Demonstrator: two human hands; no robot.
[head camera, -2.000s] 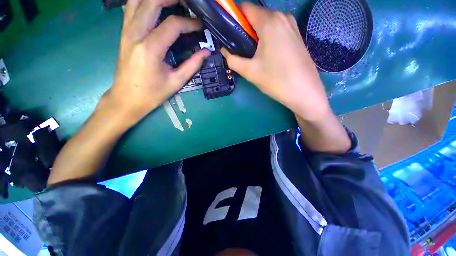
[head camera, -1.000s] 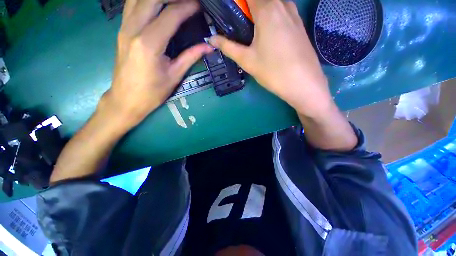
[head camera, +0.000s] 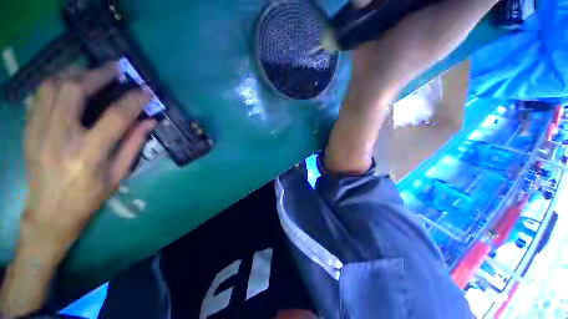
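Note:
A black ribbed plastic frame (head camera: 180, 134) lies on the green bench at the left, its long arm pointing left. A black sub-part with a silver-white metal plate (head camera: 142, 87) sits along its crossbar. My left hand (head camera: 65, 149), blurred, grips the sub-part against the frame and hides part of it. My right hand (head camera: 402, 59), partly cut off by the top edge, holds the dark screwdriver (head camera: 380, 22). Its pale tip is beside the right rim of the round screw dish (head camera: 296, 50), where dark screws lie in the lower part. Contact with the dish cannot be told.
The green bench top (head camera: 230, 162) has pale tape strips (head camera: 124, 204) near the frame. An open cardboard box (head camera: 383, 152) with white plastic (head camera: 420, 106) is below the bench edge. Blue bins (head camera: 464, 180) and a red rail are at the right. A black object is at the top right.
The view has swung right. My right hand has moved the screwdriver away from the frame to the screw dish. My left hand has stayed at the sub-part, and more of the frame shows.

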